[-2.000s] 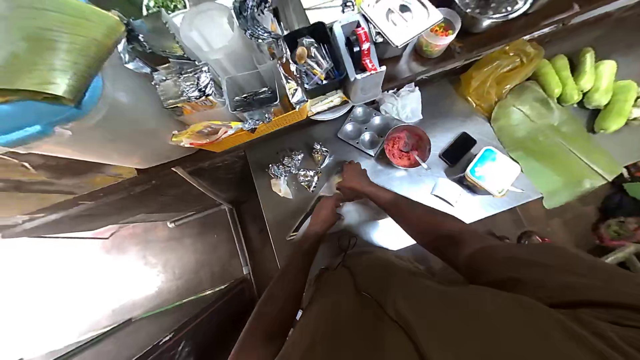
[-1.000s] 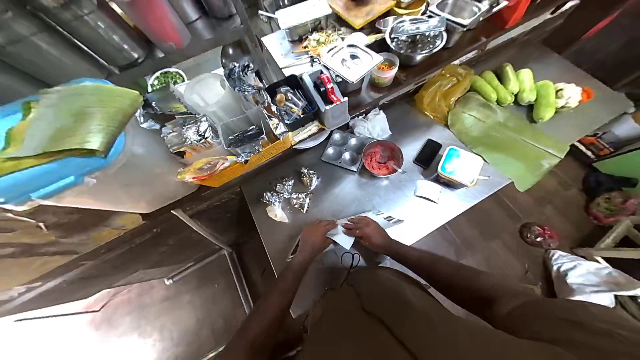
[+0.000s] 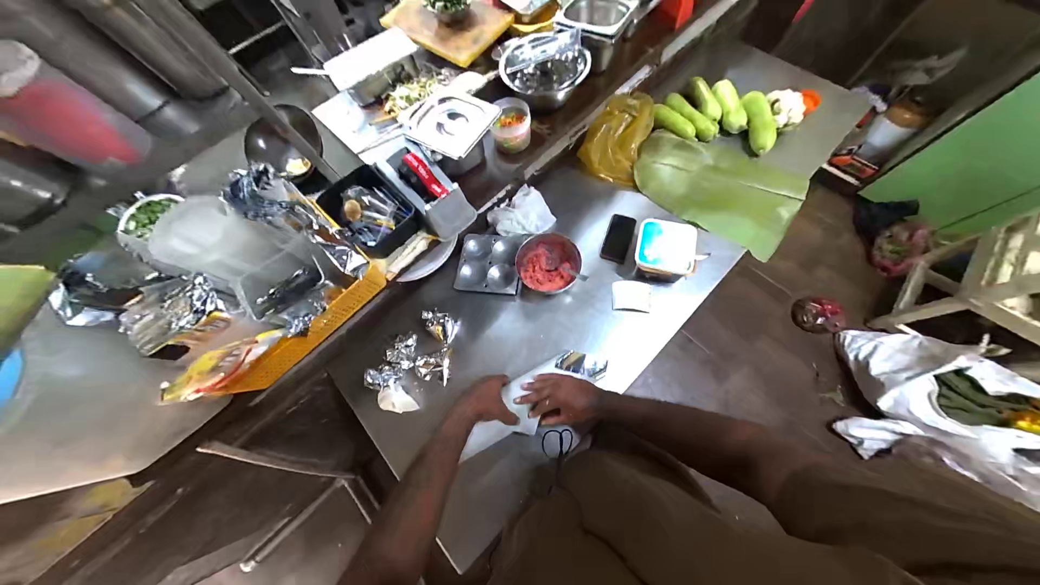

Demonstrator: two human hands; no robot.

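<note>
Near the front edge of a steel table [image 3: 487, 329], my left hand [image 3: 487, 402] presses on a white sheet [image 3: 524, 414], thumb toward the middle. My right hand [image 3: 561, 398] lies on the same sheet from the right, fingers spread. The sheet rests on a longer pale piece whose shiny end [image 3: 582, 365] shows above my right hand. Several twisted foil bundles [image 3: 432, 364] lie to the left, one with a white lower part. Farther back are a metal mould tray [image 3: 485, 264] with round hollows and a steel bowl [image 3: 548, 263] of red paste with a spoon.
A smartphone [image 3: 618, 238], a plastic tub [image 3: 666, 246] and a small white paper [image 3: 631, 296] lie at the right. Behind are a yellow plastic bag [image 3: 616, 140], a banana leaf [image 3: 715, 191] and several green vegetables [image 3: 762, 122]. A yellow crate [image 3: 325, 333] borders the left.
My hands were close together two seconds ago; now they are apart on the white sheet. The shiny-ended piece has come into sight beside my right hand. The view has shifted.
</note>
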